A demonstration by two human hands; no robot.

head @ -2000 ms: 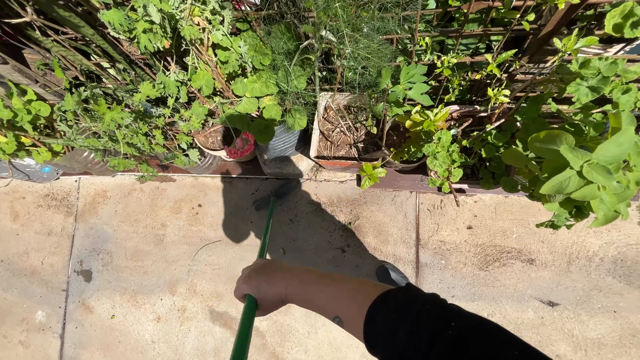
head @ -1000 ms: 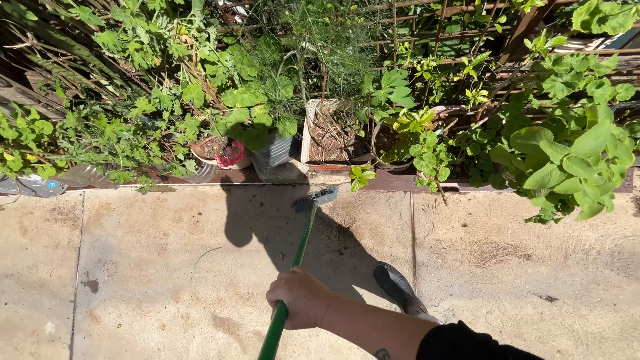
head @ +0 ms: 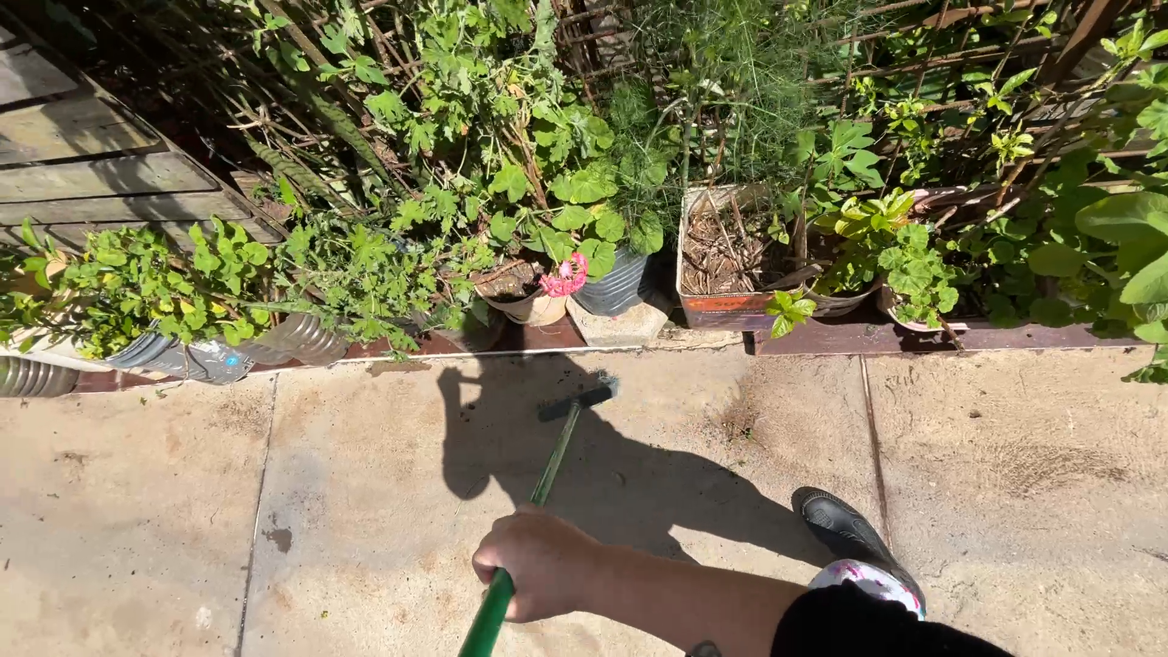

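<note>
My right hand [head: 538, 564] is closed around the green pole of a broom or brush [head: 490, 616] at the lower middle. The pole slants up and away from me, and the dark head [head: 578, 400] lies at its far end on the concrete, inside my shadow, just short of the row of pots. Dark specks of debris [head: 741, 424] lie on the paving to the right of the head. Black cloth covers my forearm near the lower right edge. My left hand does not show.
Along the far edge stand potted plants, among them a pot with a pink flower [head: 566, 276] and a rectangular planter [head: 730, 306]. Wooden slats [head: 109, 173] stand at the upper left. My black boot [head: 844, 529] is on the paving [head: 365, 511] at the right.
The brush head was farther right, close below the rectangular planter, a second ago; now it lies left of that, below the flower pot. My boot shows more fully. The hand keeps hold of the pole.
</note>
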